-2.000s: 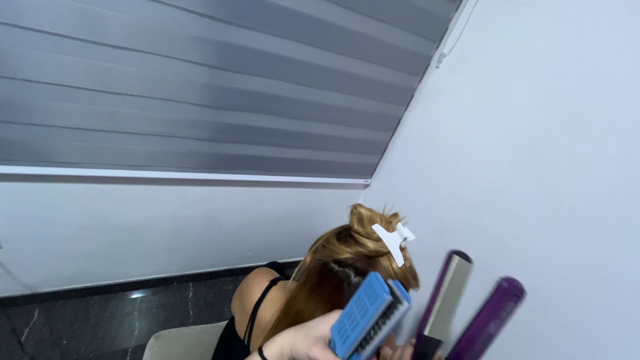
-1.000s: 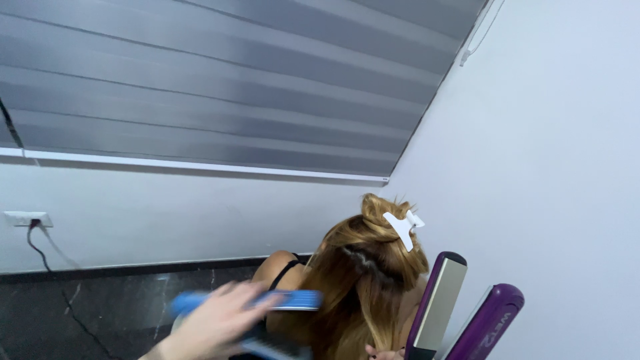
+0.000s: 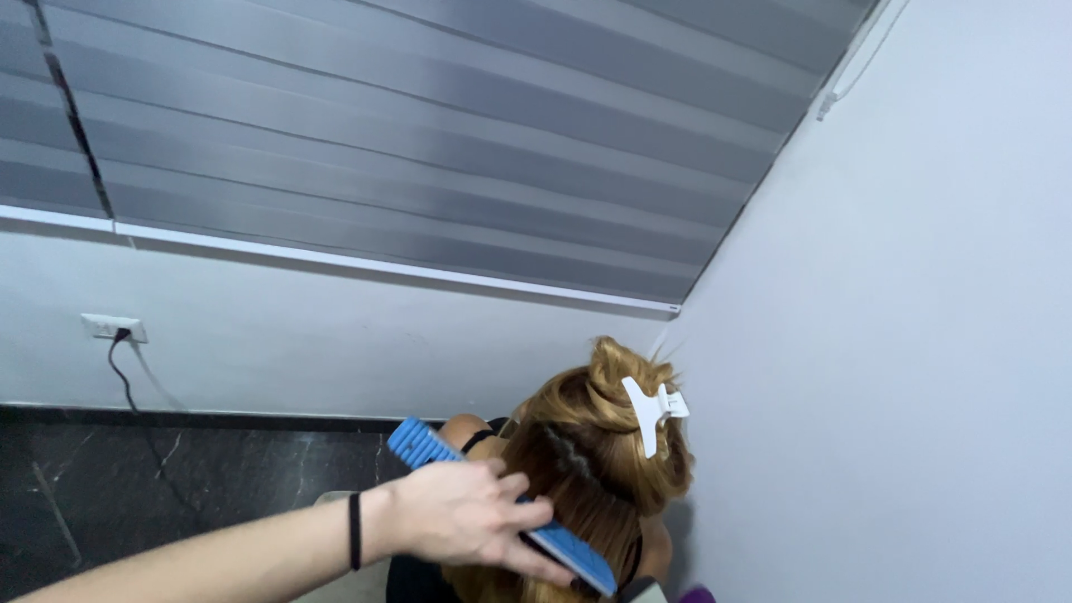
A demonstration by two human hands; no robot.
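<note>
My left hand, with a black band at the wrist, grips a blue hinged hair brush slantwise against the back of a seated person's long golden-brown hair. Above a parting, the upper hair is gathered in a bun, held by a white butterfly hair clip. At the bottom edge, just right of the brush, show only the tips of a purple hair straightener with a pale plate. My right hand is out of view below the frame.
A white wall stands close to the person's right side. Grey striped blinds hang in front. At left, a black cord runs from a wall socket down to the dark marble floor. Part of a light seat shows below my forearm.
My left hand has brought the blue brush from the left onto the lower hair. The purple straightener has dropped low, nearly out of view, and the fingers beside it no longer show.
</note>
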